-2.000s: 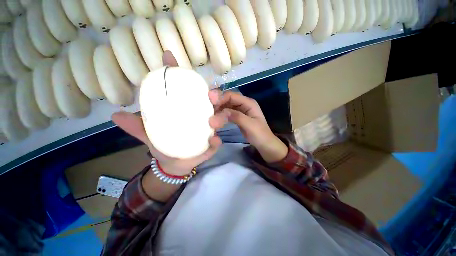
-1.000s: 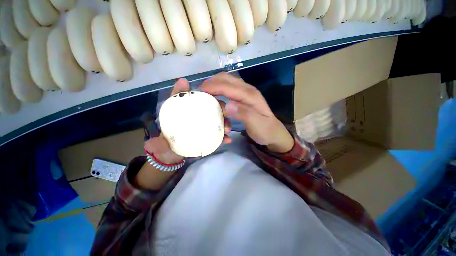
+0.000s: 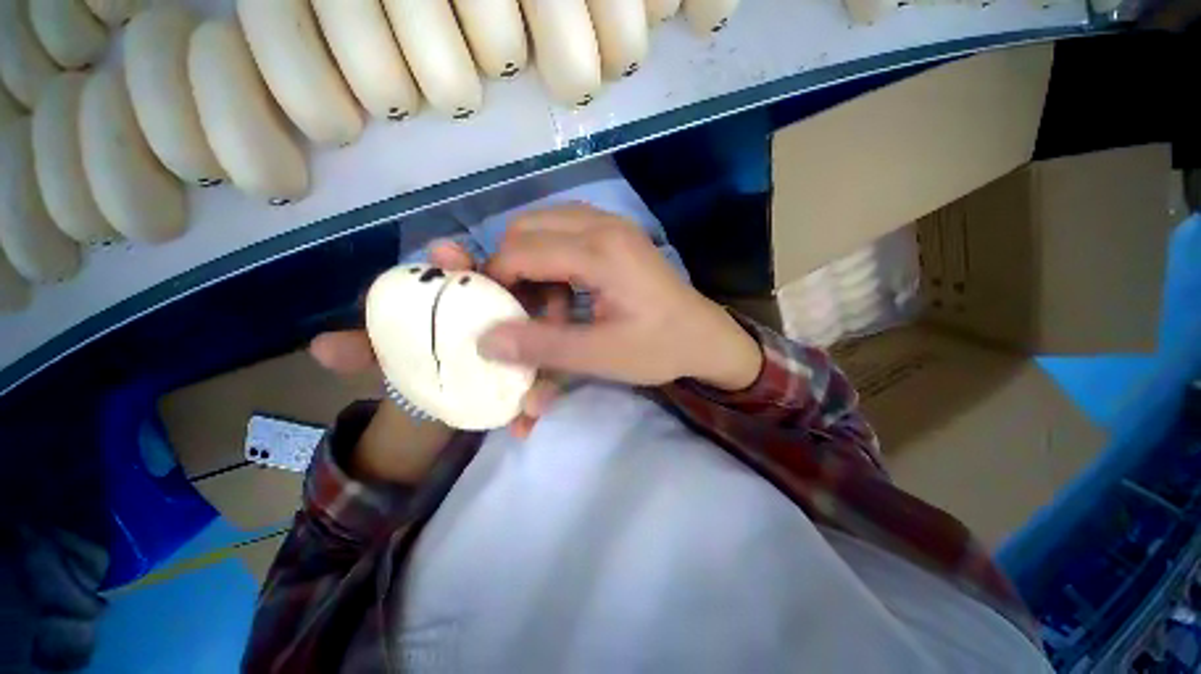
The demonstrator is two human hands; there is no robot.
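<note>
A cream plastic unit [image 3: 441, 349] is held in front of my chest, turned partly edge-on. Small dark openings show at its top end, and a thin dark line runs down its surface. My left hand [image 3: 353, 353] is behind and under the unit and holds it, mostly hidden by it. My right hand [image 3: 613, 296] is at the unit's right side, with a finger or thumb on its face and the other fingers curled; it is slightly blurred.
Rows of cream units [image 3: 303, 66] stand on edge on the bench, behind its metal-edged rim [image 3: 435, 195]. An open carton [image 3: 975, 283] at the right holds packed units [image 3: 850, 292]. A white phone [image 3: 283, 442] lies on cardboard beside a blue bag [image 3: 145, 487] at lower left.
The unit has turned from its bright broad face to a partly edge-on view showing the dark line. My right hand has moved onto its right side. The bench view has shifted upward.
</note>
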